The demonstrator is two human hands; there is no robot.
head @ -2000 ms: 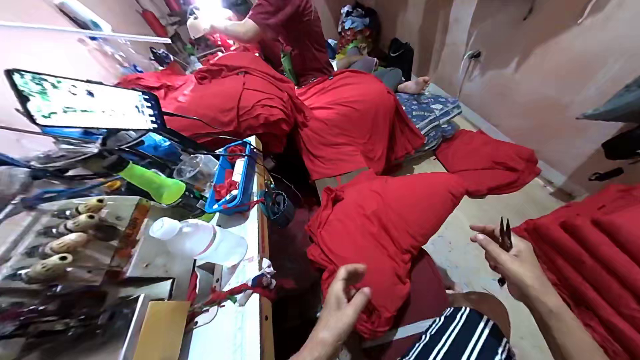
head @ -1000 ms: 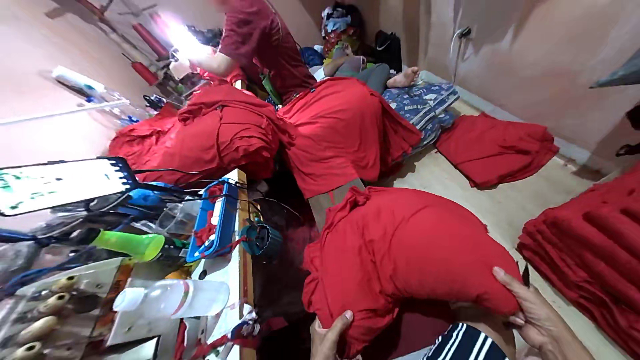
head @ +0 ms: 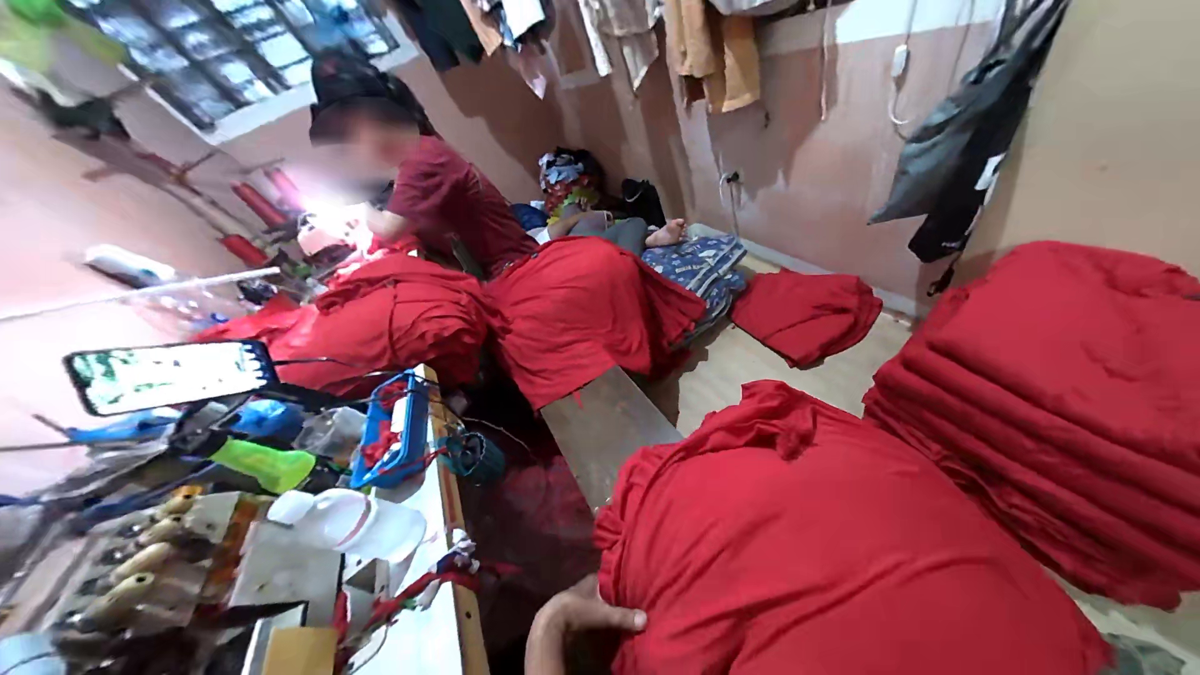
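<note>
A large bundle of red fabric [head: 844, 553] fills the lower right, over the spot where my lap was seen. At its left edge my left hand [head: 595, 619] grips the cloth, thumb on top and fingers hidden beneath. My right hand is out of view, so what it holds cannot be seen. Left of the bundle stands a sewing machine table [head: 445, 600] with a white plastic bottle [head: 352, 520], a blue plastic basket [head: 392, 436] and red fabric scraps on it.
Folded red fabric [head: 1059, 394] is stacked at the right. A co-worker [head: 459, 202] sits ahead at a lit machine, with red cloth [head: 581, 309] around them. Another person's bare foot [head: 666, 232] rests on a blue mattress [head: 698, 267]. A phone [head: 169, 375] is mounted at the left.
Two seconds ago both hands were off the fabric, the right holding a small dark tool. Both then took hold of the bundle, which now lies farther right. The view has tilted up.
</note>
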